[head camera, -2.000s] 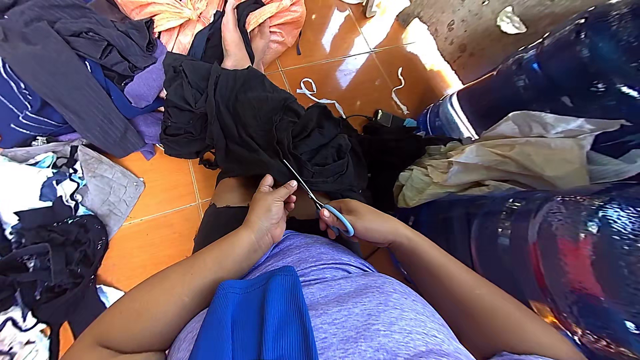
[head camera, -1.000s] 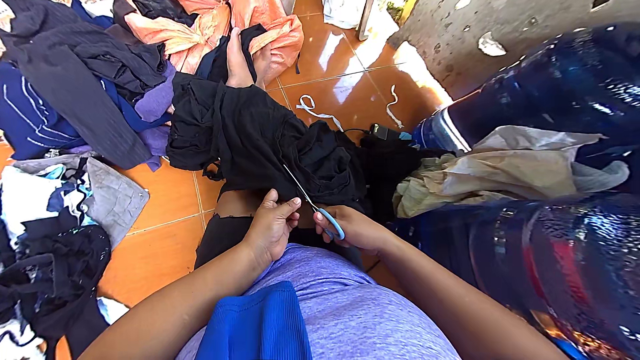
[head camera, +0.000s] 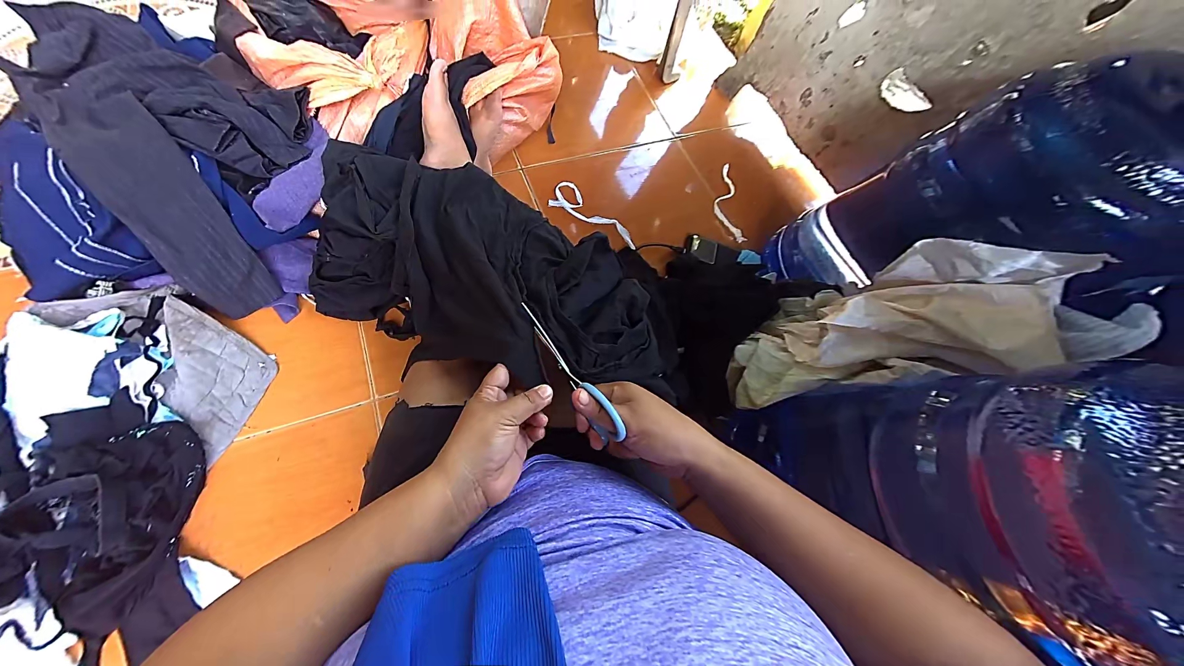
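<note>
Black cloth (head camera: 462, 250) lies bunched over my legs. My right hand (head camera: 638, 421) holds scissors (head camera: 606, 412) by their light blue handles, with the metal blades pointing up and left against the cloth. Just left of the handles is my left hand (head camera: 499, 430), its thumb and fingertips close together at the lower edge of the cloth; whether a bit of fabric is pinched there cannot be made out. A blue ribbed cloth (head camera: 467, 601) rests on my lap against the purple shirt.
Dark garments (head camera: 148, 166) are heaped at upper left, above more clothes (head camera: 102, 518) and a grey quilted cloth (head camera: 217, 370). Orange sacking (head camera: 370, 74) lies beyond my feet. Large blue plastic bottles (head camera: 1017, 481) and a beige cloth (head camera: 925, 314) stand at right. White strips (head camera: 592, 217) lie on the tiles.
</note>
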